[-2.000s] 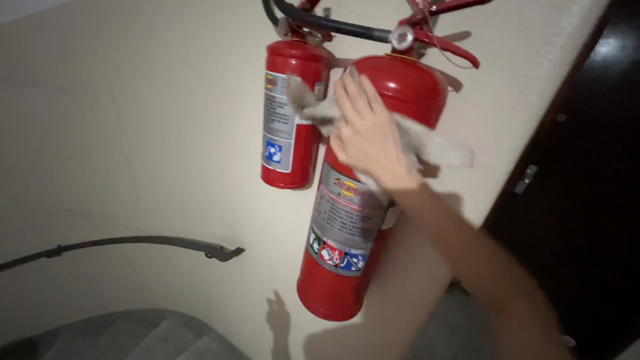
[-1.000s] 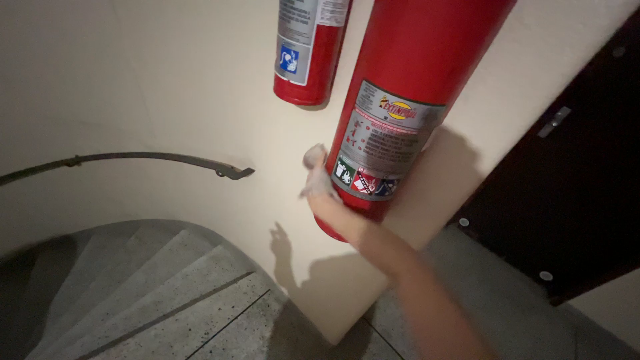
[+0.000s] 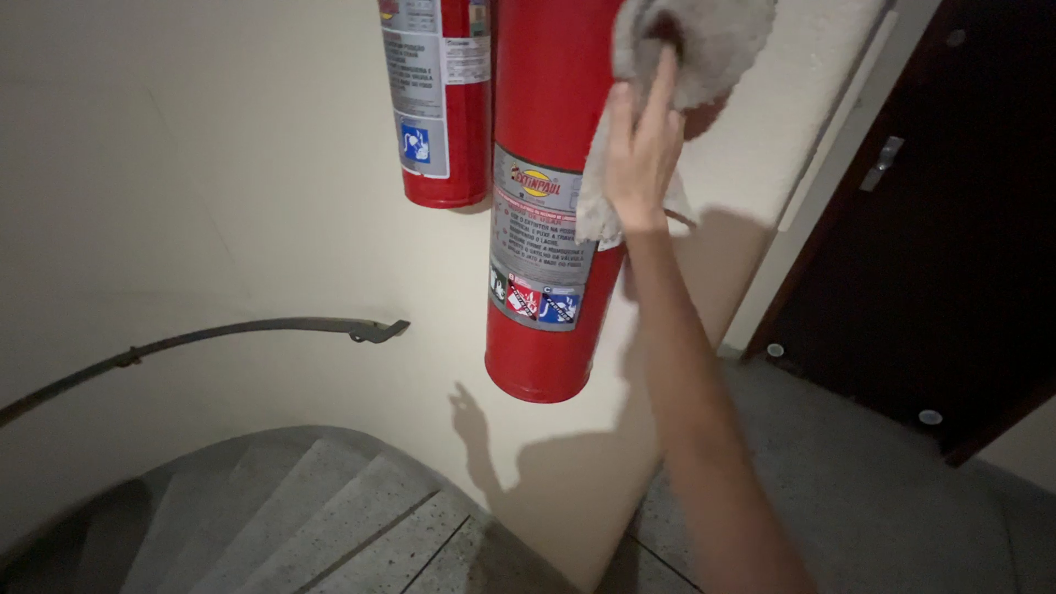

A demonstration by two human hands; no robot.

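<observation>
My right hand (image 3: 648,153) presses a grey cloth (image 3: 714,49) against the right side of a large red fire extinguisher (image 3: 553,82), above and beside its printed label. Part of the cloth hangs below my fingers, over the label's right edge, and part is bunched above them. The extinguisher's top lies outside the view. A smaller red fire extinguisher (image 3: 470,124) hangs on the wall just left of it, also cut off at the top. My left hand is not in view.
A dark handrail (image 3: 272,326) runs along the curved cream wall (image 3: 206,165) at the left, above winding stone stairs (image 3: 305,503). At the right stands a dark door (image 3: 932,247) with a metal handle (image 3: 882,163). Grey floor (image 3: 841,487) lies in front of it.
A second ago my right hand was at the large extinguisher's lower left edge; now it is higher, on the right side, with the cloth. Two seconds ago it was near the top. The view has shifted.
</observation>
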